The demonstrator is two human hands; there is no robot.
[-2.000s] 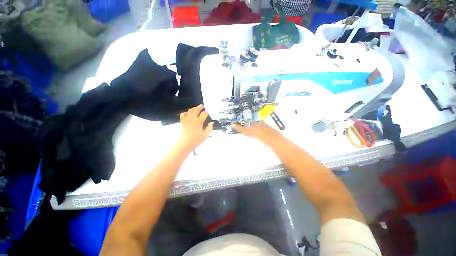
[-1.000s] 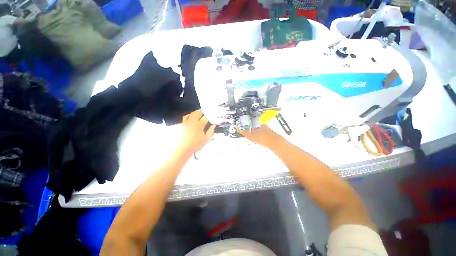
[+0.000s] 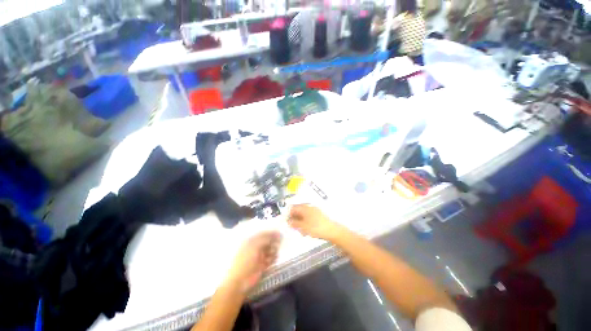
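The white sewing machine (image 3: 337, 145) with a blue stripe stands on the white table, blurred and overexposed. Its metal needle area (image 3: 271, 187) has a yellow patch (image 3: 295, 184) at its right. Black cloth (image 3: 155, 187) lies heaped on the left, one part reaching the needle area. My left hand (image 3: 258, 253) is blurred, in front of the needle area near the table edge, off the cloth, fingers curled. My right hand (image 3: 310, 221) is just right of and in front of the needle area, fingers bent together. Whether either holds something small cannot be told.
Orange and red rings (image 3: 413, 183) and a dark scrap (image 3: 447, 171) lie at the right end of the bed. A green bag (image 3: 302, 105) is behind the machine. A red stool (image 3: 534, 216) stands on the floor at right. A patterned garment, possibly a person, shows at the back.
The view has tilted up and shows more of the floor behind. My left hand has come off the cloth toward the front edge. My right hand has drawn back slightly from the needle area.
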